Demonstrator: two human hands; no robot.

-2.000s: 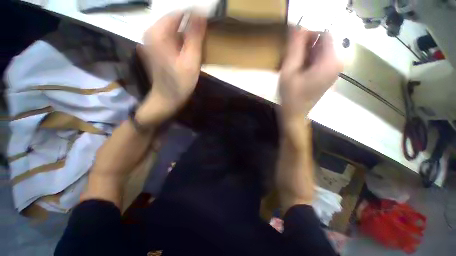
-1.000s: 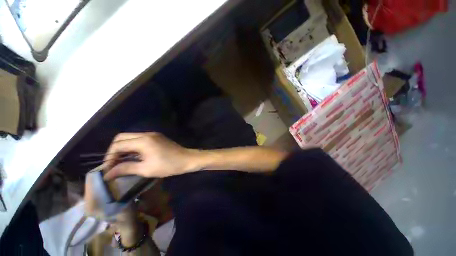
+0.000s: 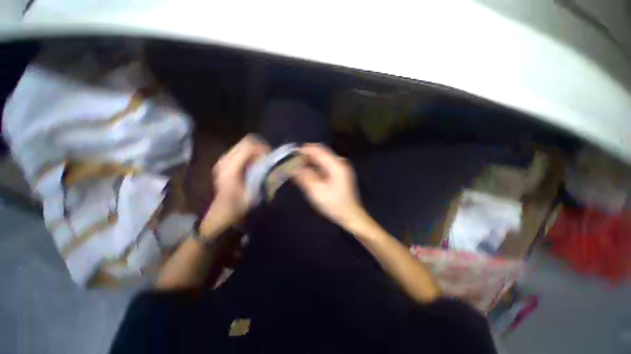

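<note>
A small flap piece [image 3: 277, 168], pale with a black band and some tan, is held curved between both hands above the dark-clothed lap. My left hand [image 3: 234, 181] grips its pale left side. My right hand [image 3: 328, 181] has its fingers on the tan and black right side. The picture is blurred, so no pointed tool or thread can be made out. A pile of white pieces with tan stripes [image 3: 97, 159] hangs at the left.
The white table edge [image 3: 332, 41] curves across the top, beyond the hands. At the right are white scraps [image 3: 484, 220] in a brown box, a red-patterned carton [image 3: 467, 276] and a red bag [image 3: 591, 238]. Grey floor shows at both lower sides.
The view has swung back from the right, so the white pile shows again. The hands have come down from over the table to the lap, and the piece is now curved between them.
</note>
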